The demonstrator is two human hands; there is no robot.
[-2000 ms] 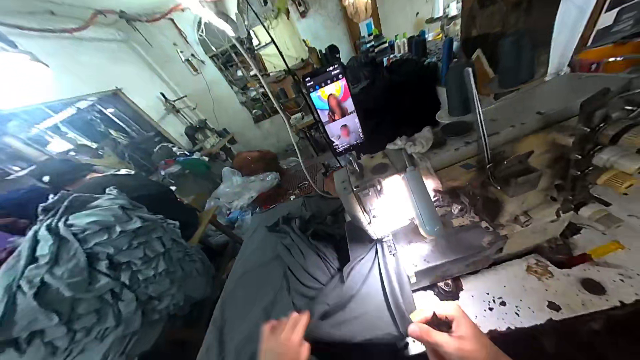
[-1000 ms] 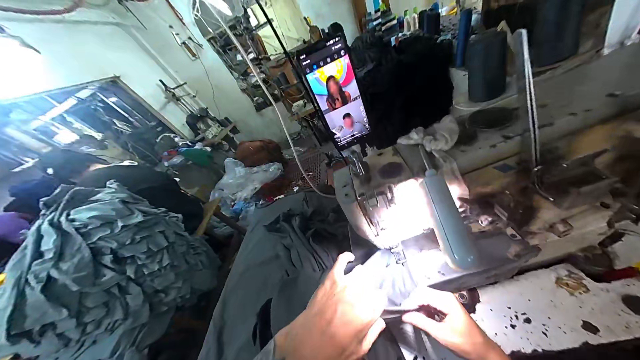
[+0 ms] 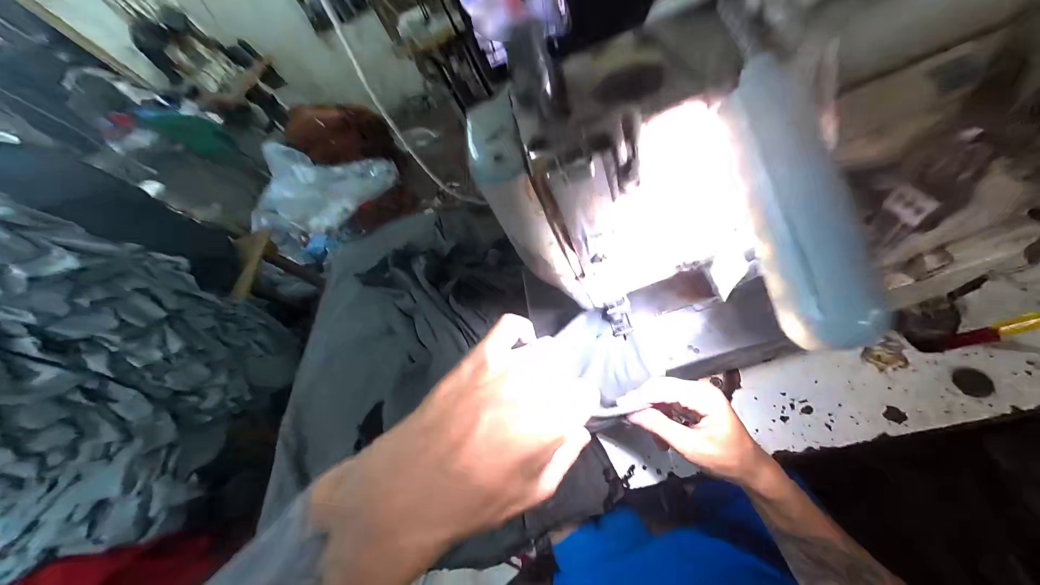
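Observation:
Grey fabric (image 3: 621,370) lies under the presser foot (image 3: 617,315) of an industrial sewing machine (image 3: 812,211), lit by a very bright lamp. My left hand (image 3: 504,414) rests on the fabric just left of and below the foot, its fingers on the cloth's edge; glare washes out part of it. Nearer the front of the machine, my right hand (image 3: 699,426) pinches the same edge between thumb and fingers. More dark grey cloth (image 3: 366,325) spreads to the left of the machine and down below my left hand.
A large heap of grey fabric pieces (image 3: 122,382) stands at the left. Behind it are a clear plastic bag (image 3: 317,191) and a brown bundle (image 3: 337,134). A tool with a red and yellow handle (image 3: 987,335) lies on the worn white table (image 3: 845,406) at right.
Two seconds ago my hands were apart on the cloth; now both are close together at its edge near the presser foot. The view has moved closer to the machine.

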